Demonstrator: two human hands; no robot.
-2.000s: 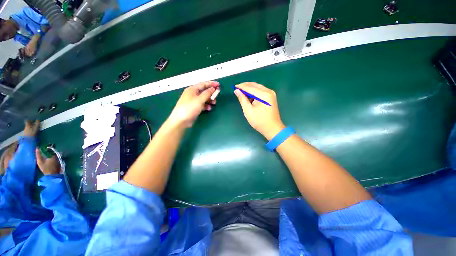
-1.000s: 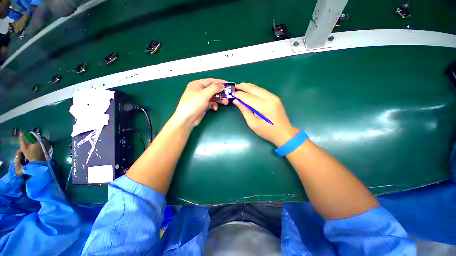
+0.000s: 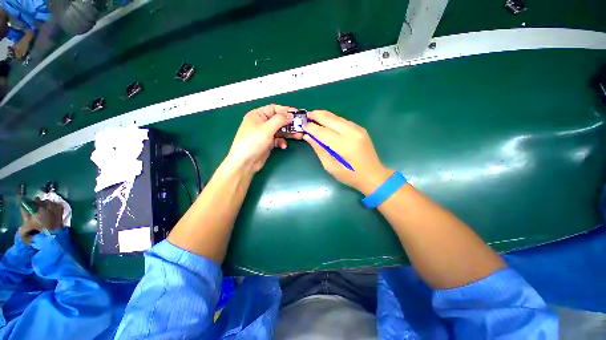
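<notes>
A small black and silver electronic module with a whitish face is held above the green bench top. My left hand grips its left side between thumb and fingers. My right hand is at its right side and holds a thin blue pen-like tool. The tool's upper end is at the module and its lower end points down and right across the hand. My fingers hide parts of the module. A blue wristband is on my right wrist.
A black box with white paper and a cable stands at left. Beyond the white rail, spaced modules lie on the green conveyor. A pale post rises at the rail. Another person's hands are at far left.
My hands have come together at the module, and the tool's end has moved onto it. In the last second they have barely moved. The neighbouring person's hands have moved.
</notes>
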